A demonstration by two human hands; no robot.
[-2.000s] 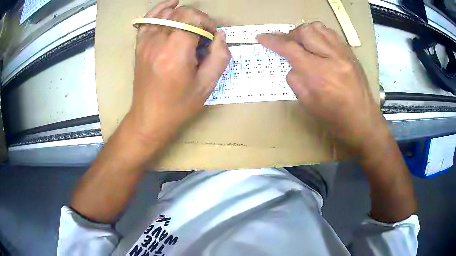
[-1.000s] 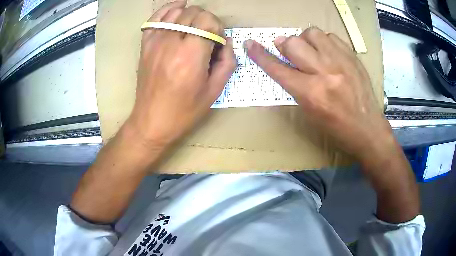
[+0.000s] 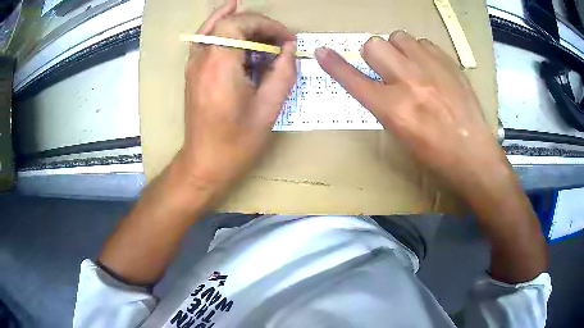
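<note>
A white panel (image 3: 333,102) with rows of small dark marks lies flat on the brown cardboard (image 3: 307,192). My left hand (image 3: 234,96) is at the panel's left side, with the narrow pale-yellow tape roll (image 3: 230,43) looped round its fingers and seen edge-on. Its thumb and index finger meet at the panel's upper left. A slim pale tape strip (image 3: 349,56) runs from there across the upper part of the panel. My right hand (image 3: 422,96) lies over the panel's right side, index fingertip pressing at the strip, other fingers curled; it grips nothing visible.
A yellow-handled cutter (image 3: 456,35) lies on the cardboard at the upper right. Metal rails (image 3: 77,163) with dark tracks run on both sides. A black ring (image 3: 563,86) is at the far right. A blue crate with a white sheet (image 3: 570,214) is low at the right. A brown carton edge shows at the far left.
A pale strip now shows across the panel's upper part, where none showed one second ago. My left thumb and index finger have moved up to its left end. The view has shifted slightly.
</note>
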